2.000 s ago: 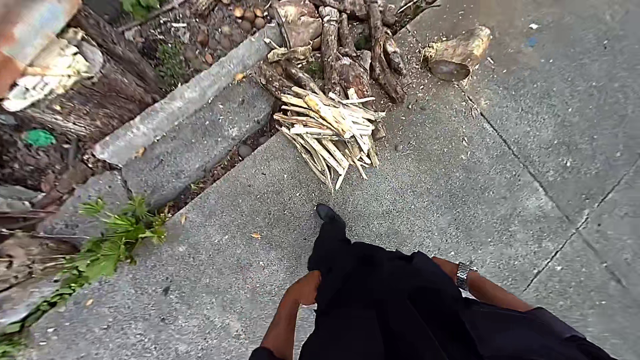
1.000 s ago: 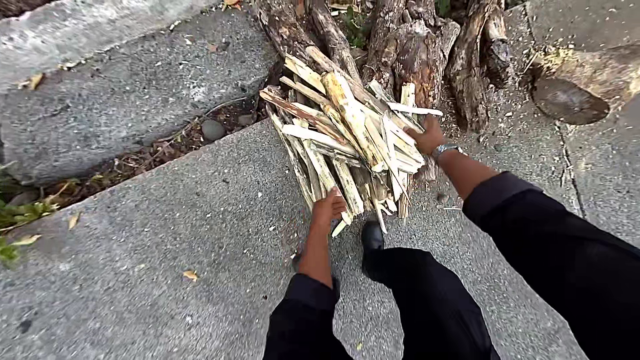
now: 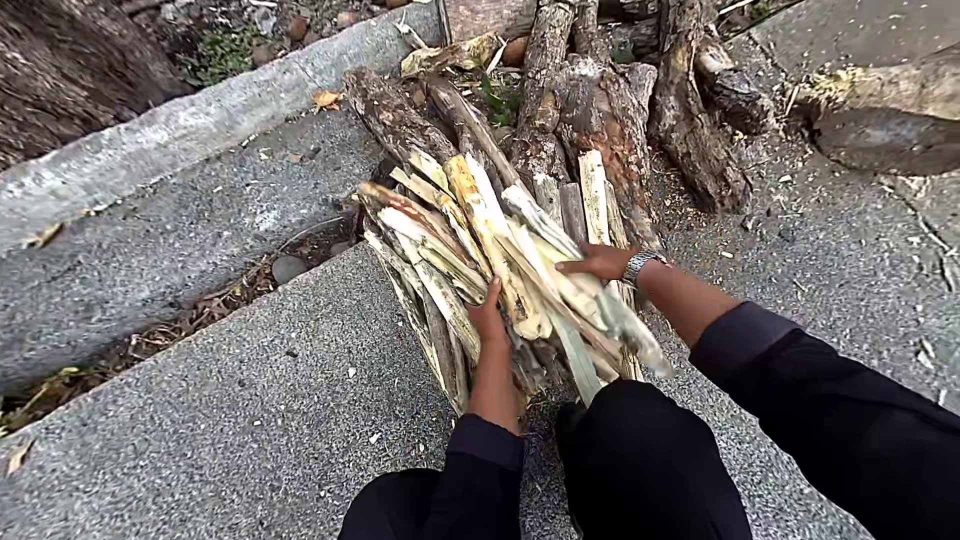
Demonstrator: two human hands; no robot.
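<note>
A heap of split firewood sticks (image 3: 495, 255) lies on the pavement before my feet, its far end against bark-covered logs. My left hand (image 3: 489, 311) is at the near left of a bundle of these sticks, thumb on top, fingers hidden beneath. From the right, my right hand (image 3: 600, 264), with a metal-band watch (image 3: 645, 262) at the wrist, grips the same bundle, its fingers spread over the sticks. The near right ends of the bundle are blurred. Other split sticks (image 3: 431, 330) lie under and to the left of it.
Thick bark-covered logs (image 3: 607, 127) lie beyond the heap. A large cut log (image 3: 892, 120) rests at the right. A concrete curb (image 3: 225, 112) runs along the left, with a gap of dry leaves and a stone (image 3: 289, 268) beside the pavement (image 3: 262, 420). My knees are close below the sticks.
Both hands, low by my body two seconds ago, reached the sides of the heap and have since moved inward on the sticks. The view has come much closer to the heap.
</note>
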